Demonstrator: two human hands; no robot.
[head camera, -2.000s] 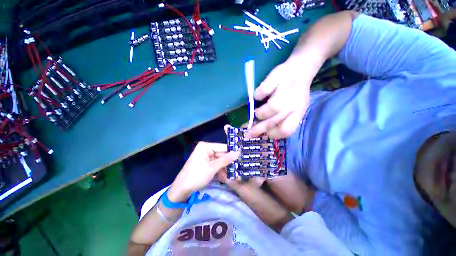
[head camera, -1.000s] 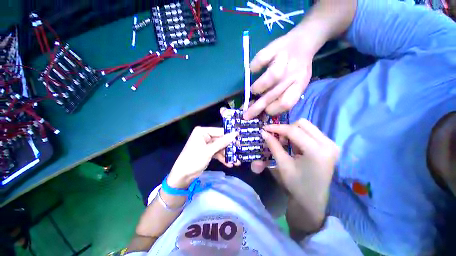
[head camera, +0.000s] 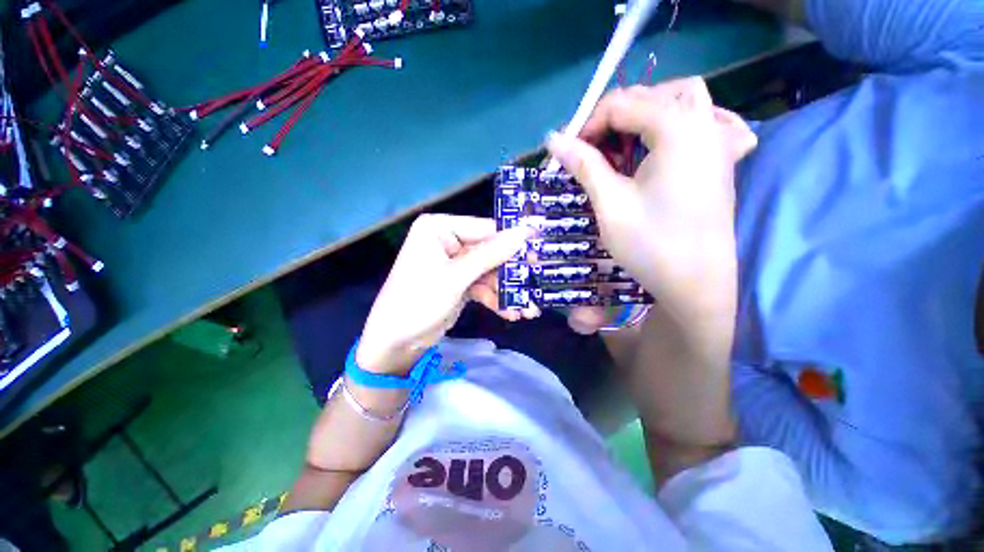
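My left hand (head camera: 432, 283), with a blue band on its wrist, grips the left edge of a dark circuit board panel (head camera: 561, 248), thumb on top. The panel is held beyond the bench edge and shows rows of pale components. My right hand (head camera: 674, 194) is over the panel's upper right, its thumb and index finger pinching a white cable (head camera: 604, 81) near its lower end at the panel's top edge. Whether the cable is plugged in cannot be told. My right hand hides the panel's right side.
Red cables (head camera: 308, 92) and a wired panel (head camera: 124, 135) lie on the green bench (head camera: 453, 119). Another panel (head camera: 394, 16) is at the top. A wired heap is at the far left. A person in light blue (head camera: 852, 237) is close on the right; fingers show under the panel.
My right hand has moved from the panel's right side up to the white cable, which now leans right. The other person's upper hand has left the panel.
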